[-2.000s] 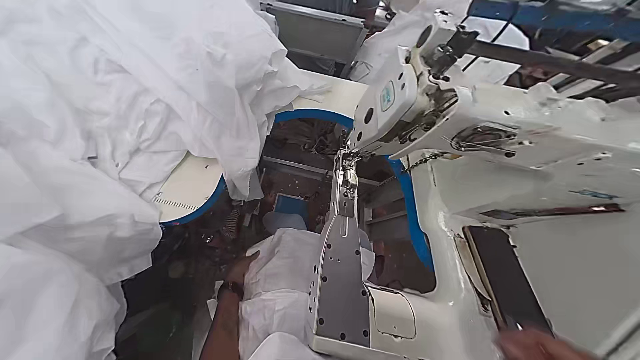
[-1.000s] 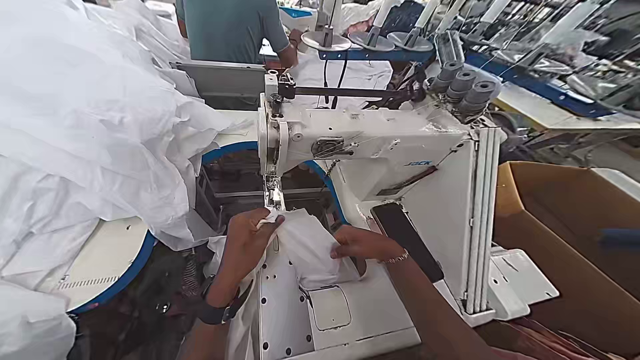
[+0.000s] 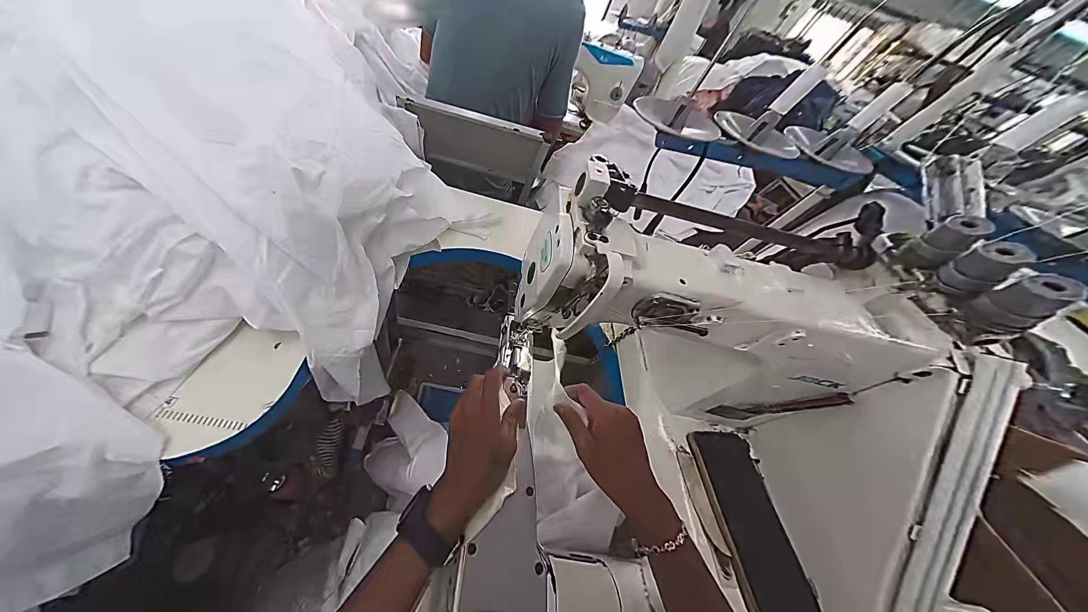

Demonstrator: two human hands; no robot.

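A white Jack sewing machine [image 3: 680, 280] with a narrow feed-off-the-arm bed [image 3: 501, 552] reaches toward me. My left hand [image 3: 484, 438], with a dark watch on its wrist, pinches white fabric on the left of the bed, just below the presser foot [image 3: 515, 357]. On the right of the bed my right hand [image 3: 608, 442], with a bracelet, pinches the edge of white cloth [image 3: 557, 476] that runs up beside the needle area. The needle tip itself cannot be made out.
Heaped white fabric [image 3: 212, 170] covers much of the left tabletop [image 3: 229, 399]. A dark phone-like slab [image 3: 752, 518] lies right of my right hand. Grey thread cones [image 3: 1007, 255] and a cardboard box [image 3: 1011, 544] are farther right. A person [image 3: 506, 59] is beyond the machine.
Two seconds ago my right hand was near the dark slab and my left was low beside the bed. Both hands then held cloth over the bed, and are now up close to the presser foot.
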